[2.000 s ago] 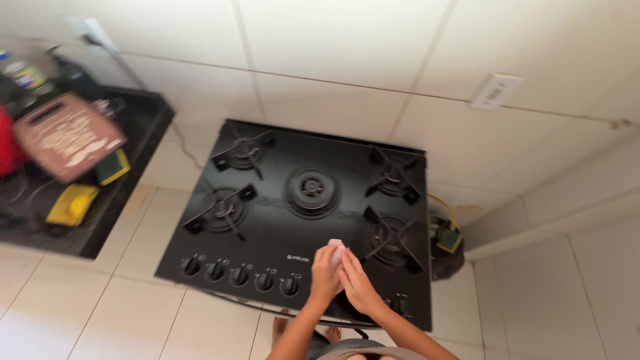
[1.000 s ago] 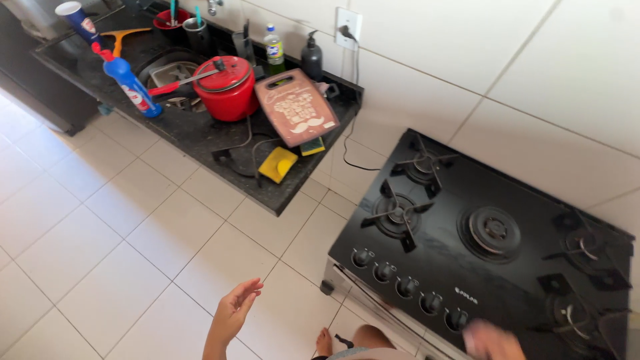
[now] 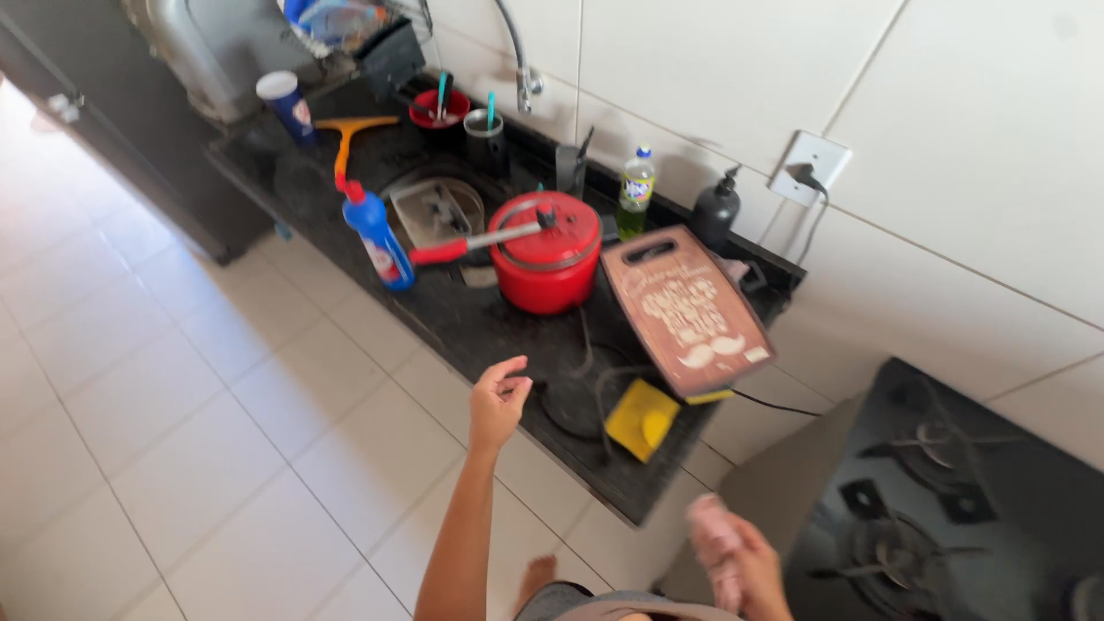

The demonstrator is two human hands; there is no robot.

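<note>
My left hand (image 3: 502, 404) is raised beside the front edge of the black stone counter (image 3: 457, 332), its fingers apart and holding nothing. Between the counter's corner and the stove, my right hand (image 3: 749, 552) is closed on a pinkish cloth (image 3: 714, 539), which is blurred. A yellow cloth (image 3: 642, 420) lies near the counter's end, to the right of my left hand. Behind it a brown cutting board (image 3: 688, 310) rests tilted, with the edge of a sponge (image 3: 710, 397) showing under it. Left of the board stands a red pressure cooker (image 3: 547, 267) with its lid on.
A blue squeeze bottle (image 3: 379, 237), an orange squeegee (image 3: 347, 138), a blue cup (image 3: 287, 108) and a red bowl (image 3: 438, 110) stand or lie farther left. Dish soap (image 3: 636, 194) and a black pump bottle (image 3: 716, 211) are by the wall. The black gas stove (image 3: 966, 466) is at right.
The view has swung left from the stove to the counter. My hands, together over the stove two seconds ago, are now apart, with my left hand by the counter's front edge.
</note>
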